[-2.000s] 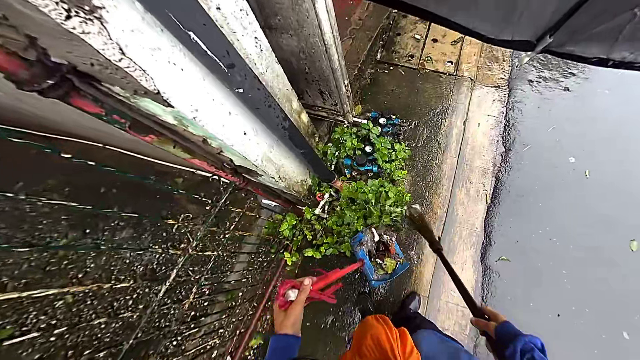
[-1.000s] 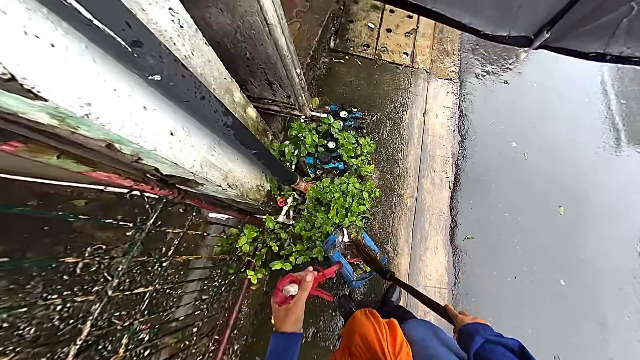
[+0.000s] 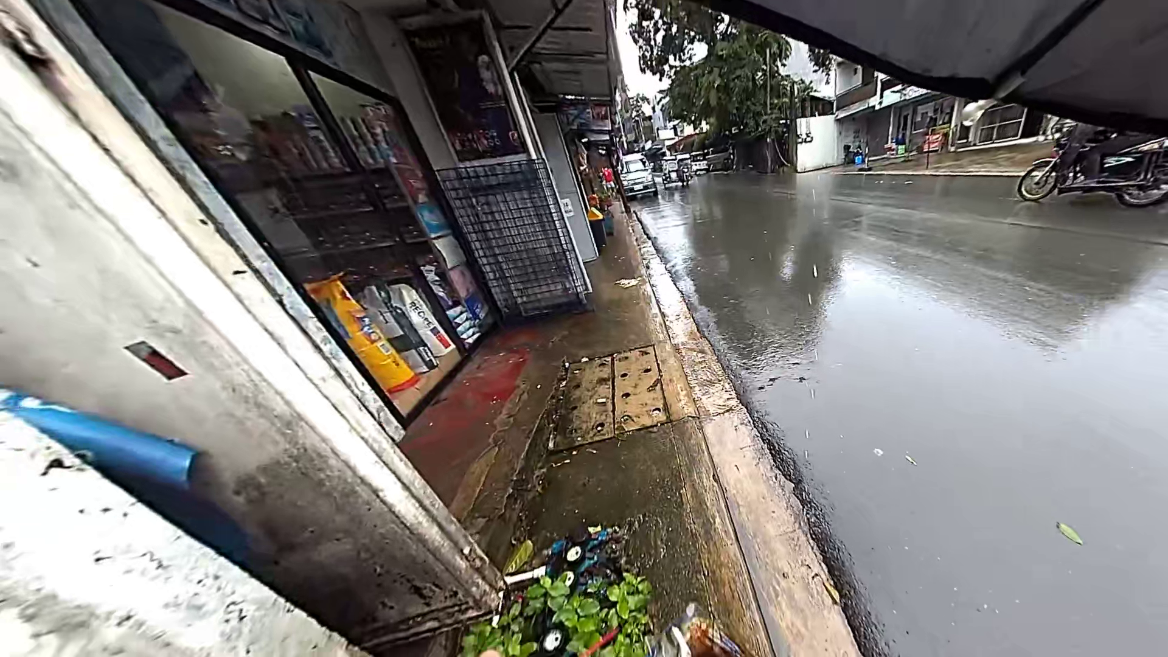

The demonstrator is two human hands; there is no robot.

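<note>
Neither my left hand nor my right hand can be made out in this view. Along the bottom edge, green leafy plants (image 3: 584,607) grow around blue water meters (image 3: 584,552) at the foot of the wall. A thin red thing shows among the leaves, too little of it to name. Just right of the plants, a clear plastic bag or wrapper (image 3: 693,636) with brownish contents is cut off by the frame's edge. The broom and the blue container are out of sight.
A concrete wall (image 3: 182,347) and shop window (image 3: 365,228) line the left. Ahead lie a drain cover with holes (image 3: 613,397), a metal grid rack (image 3: 516,237) and the curb (image 3: 730,429). Wet road (image 3: 931,438) runs along the right, with a motorcycle (image 3: 1100,169) across it. Dark umbrella fabric (image 3: 931,41) hangs overhead.
The view has swung up along the sidewalk. Both hands, which held a red handle or strap and a broom, have left the view, as has the blue container.
</note>
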